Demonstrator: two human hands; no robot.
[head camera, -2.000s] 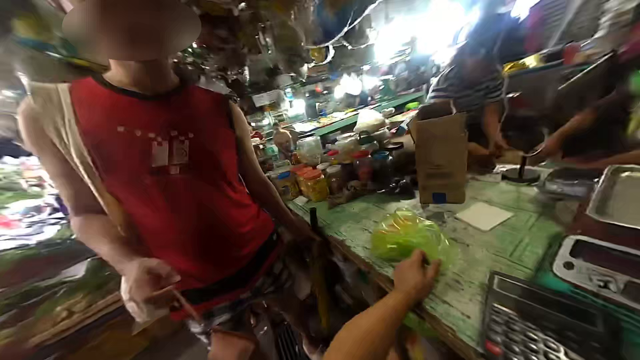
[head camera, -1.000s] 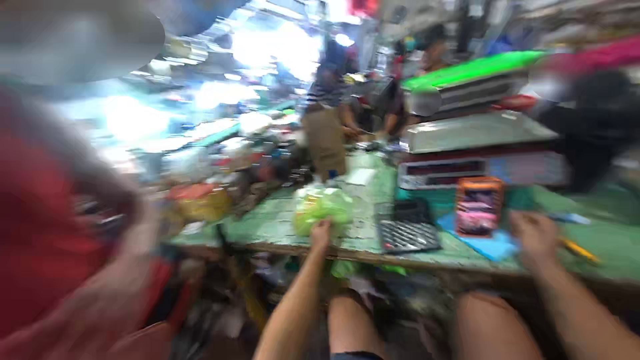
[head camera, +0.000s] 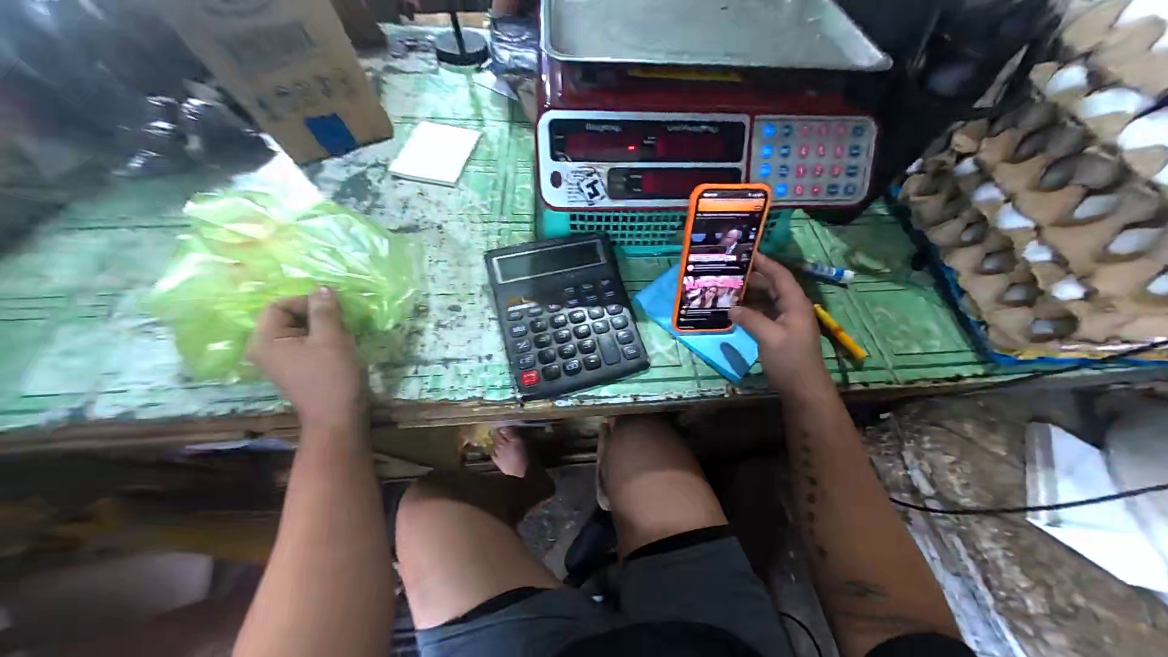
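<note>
My left hand (head camera: 308, 356) grips the near side of a yellow-green plastic bag (head camera: 283, 265) lying on the green counter (head camera: 456, 210); what the bag holds cannot be made out. In my right hand (head camera: 787, 324) is a smartphone in an orange case (head camera: 721, 257), tilted up with its screen lit. Beneath the phone lies a blue cloth or packet (head camera: 721, 358). A black desk calculator (head camera: 568, 315) rests between my two hands, near the counter's front edge.
Behind the phone stands a red digital scale (head camera: 707, 160) with a metal tray (head camera: 712, 36). Egg trays (head camera: 1031, 237) are stacked at the right. A cardboard box (head camera: 283, 78), white paper (head camera: 435, 153), a yellow marker (head camera: 839, 332) and a glue-like tube (head camera: 829, 273) also lie about. A black cable crosses at right.
The view has swung right and down, and the person in red is out of it. My right hand has taken hold of the phone, which lay beside it a second ago. My left hand stays at the bag.
</note>
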